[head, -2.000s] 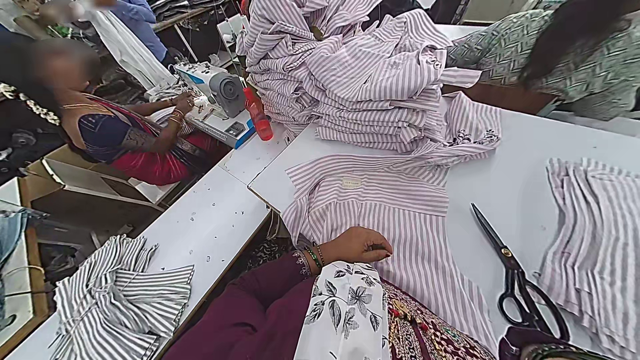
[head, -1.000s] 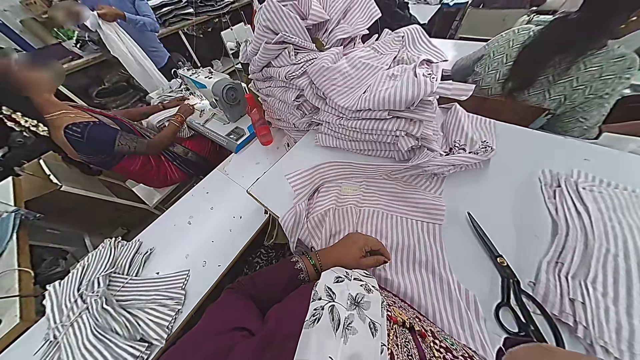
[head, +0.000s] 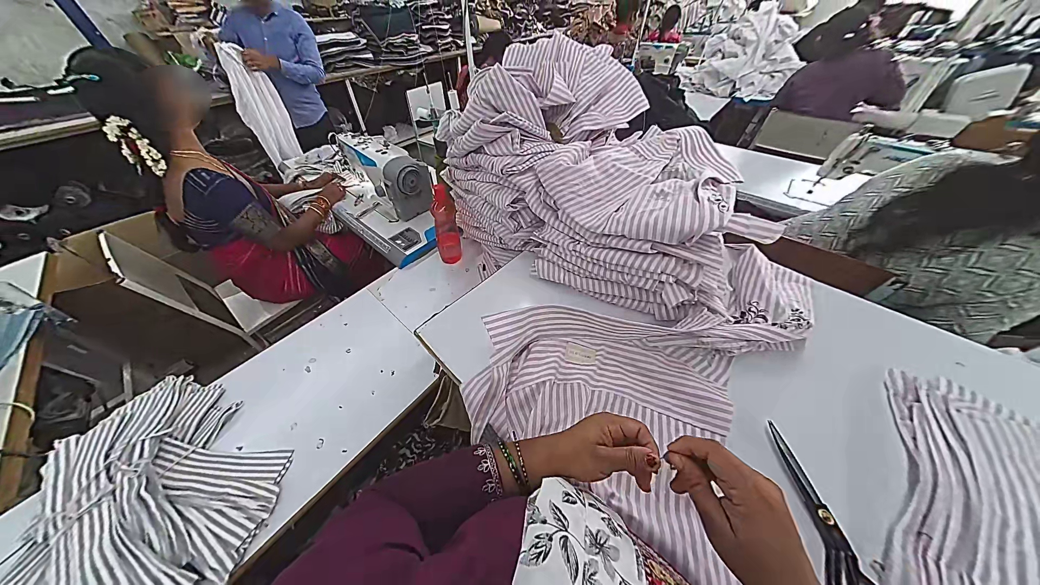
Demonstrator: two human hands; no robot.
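Observation:
My left hand point(head: 605, 451) and my right hand point(head: 731, 504) meet in front of me, thumb and forefinger of each pinched close together. Whether something small or thin is between the fingertips cannot be made out. Beneath and beyond them a striped garment point(head: 617, 382) in mauve and white lies spread on the white table, a small label at its neck. Black-handled tailor's shears point(head: 804, 479) lie to the right of my right hand, blades pointing away. Farther right is a stack of striped fabric pieces point(head: 959, 479).
A high pile of striped garments point(head: 601, 187) stands at the back of the table. Left of it are a red bottle point(head: 445, 223) and a sewing machine point(head: 390, 175) with a person seated at it. A tied bundle of striped cloth point(head: 154, 487) lies on the left table.
My right hand has come up from the lower right to meet my left hand, which was resting over the garment. The view has tilted up somewhat.

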